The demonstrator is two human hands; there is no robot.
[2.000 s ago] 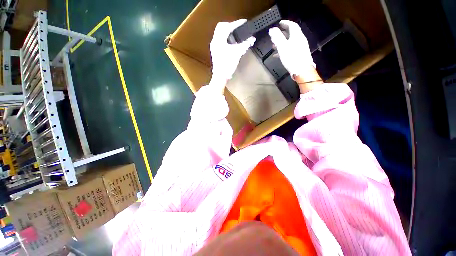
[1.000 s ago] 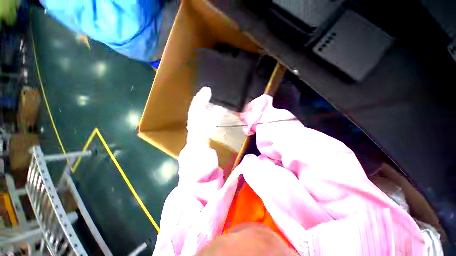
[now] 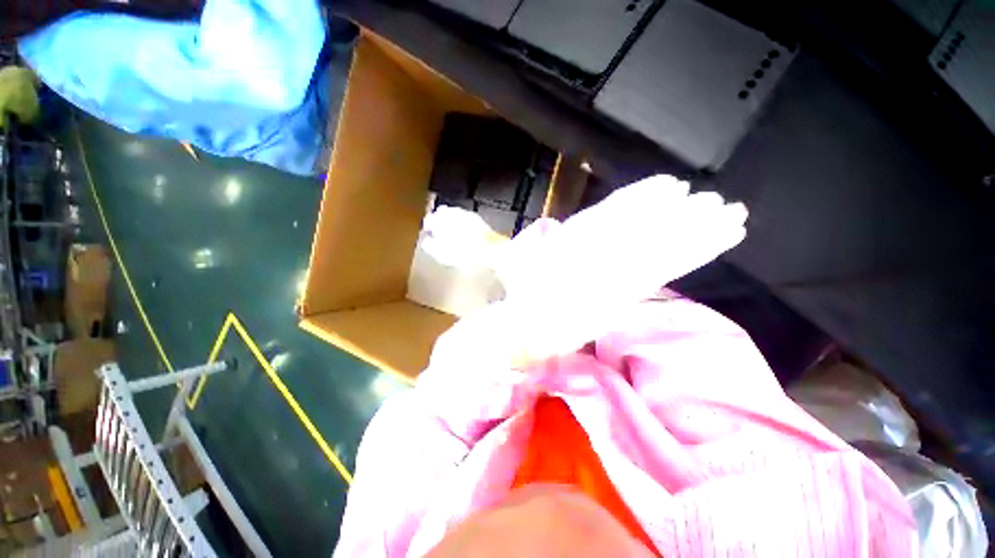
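Several black housings (image 3: 467, 158) lie in the open brown carton (image 3: 371, 180), beside a pale sheet (image 3: 442, 286) on the carton's bottom. My left hand (image 3: 644, 234), in a white glove, reaches across to the right, above my right arm and near the table edge. Its fingers are extended and nothing shows in it. My right hand (image 3: 463, 235), also gloved, is down inside the carton, over the pale sheet and just below the housings. It is small and overexposed, partly cut off by my left arm, so its grip is unclear.
Grey-black housings (image 3: 698, 79) with small holes lie on the long black table (image 3: 862, 234). A person in a blue smock (image 3: 235, 87) stands beyond the carton. A white roller rack (image 3: 147, 463) stands at lower left on the green floor. Crumpled clear plastic (image 3: 873, 420) lies at lower right.
My left hand has come up out of the carton and swung right across my right arm. The dark housing face that filled the carton's middle has given way to several smaller housings.
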